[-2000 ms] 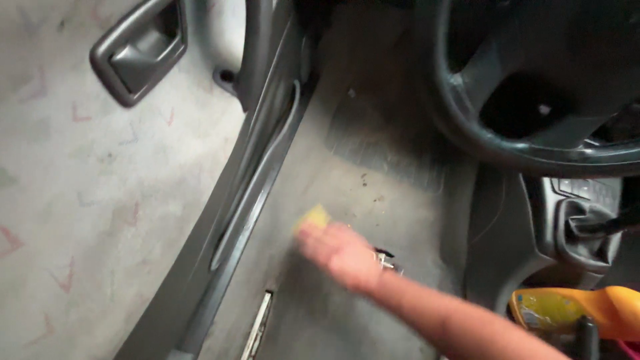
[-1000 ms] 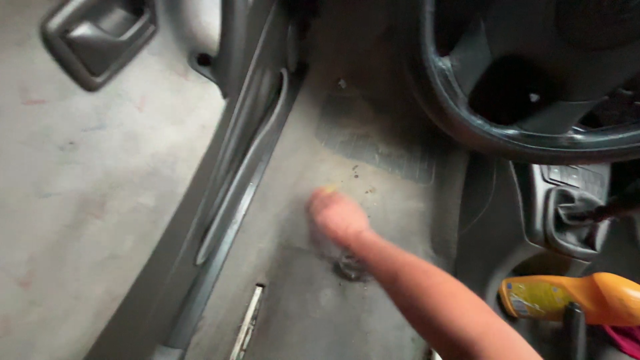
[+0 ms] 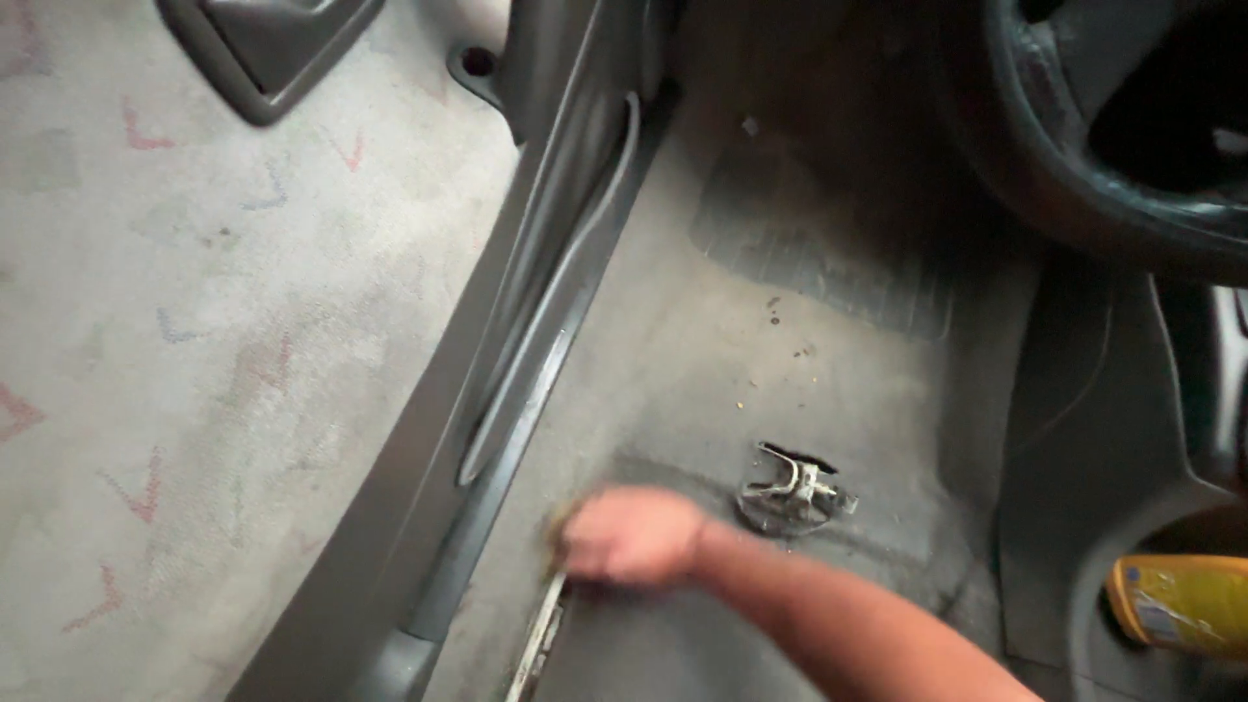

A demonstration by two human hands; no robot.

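Observation:
My right hand (image 3: 629,536) is blurred and closed over a yellowish sponge or cloth (image 3: 559,531), whose edge shows at the left of my fingers. It presses on the grey car floor covering (image 3: 682,390), at the upper end of a metal seat rail (image 3: 536,639). To the right of the hand a metal bracket (image 3: 804,483) stands up through an opening in the floor. Small bits of debris (image 3: 775,317) lie farther up the floor. My left hand is not in view.
The dark door sill trim (image 3: 487,390) runs along the left, with concrete ground (image 3: 244,322) beyond it and part of a door panel (image 3: 273,58) above. The steering wheel (image 3: 1072,185) overhangs the upper right. A yellow-orange bottle (image 3: 1185,600) lies at the right edge by the console.
My right hand has come back from the middle of the floor to the seat rail's upper end. The bracket, partly hidden by my arm before, now shows fully. The view is closer.

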